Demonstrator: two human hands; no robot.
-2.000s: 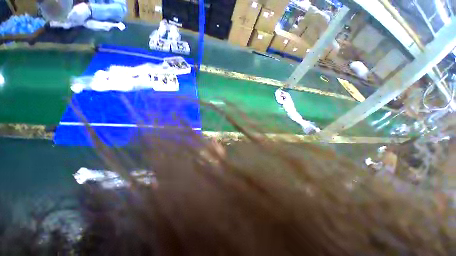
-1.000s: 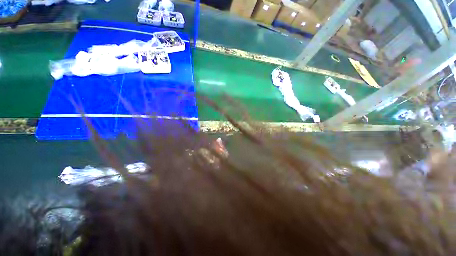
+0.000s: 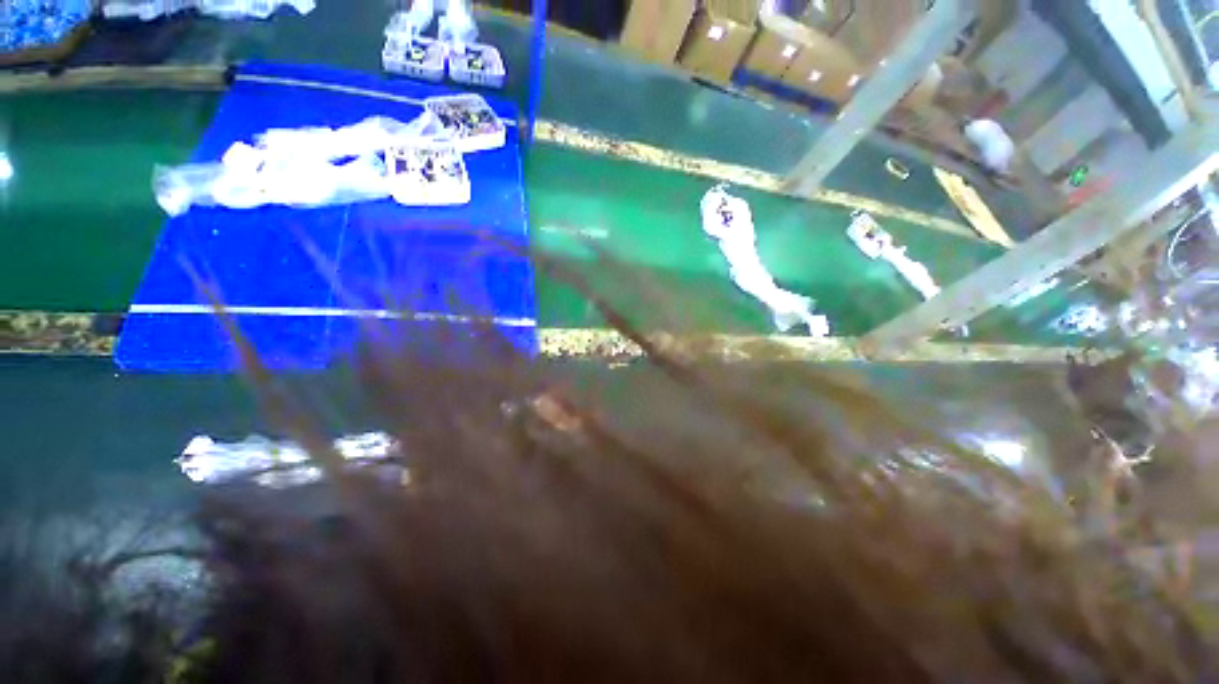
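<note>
A bundled white cord (image 3: 288,460) in clear film lies on the near dark green bench, its right end hidden behind the wearer's blurred hair. Two open white socket housings (image 3: 428,175) with dark and metallic bits inside lie on the blue mat (image 3: 241,267), their film-wrapped cord bundles (image 3: 288,167) trailing left. A small blurred skin-toned patch (image 3: 555,412) shows through the hair above the near bench, perhaps part of a hand; which hand it is, I cannot tell. Neither of my hands can be made out clearly.
The green conveyor (image 3: 615,254) carries a corded white housing (image 3: 723,211) and another farther right (image 3: 870,235). A pale metal post (image 3: 1016,261) slants across the right. Two housings (image 3: 475,64) lie on the opposite bench. Cartons (image 3: 722,47) stand behind. A blue vertical line (image 3: 537,60) hangs above the mat.
The view has shifted a little. The housings on the green belt right of the mat have moved left towards it. The skin-toned patch in the hair looks smaller. The near cord bundle lies much as before.
</note>
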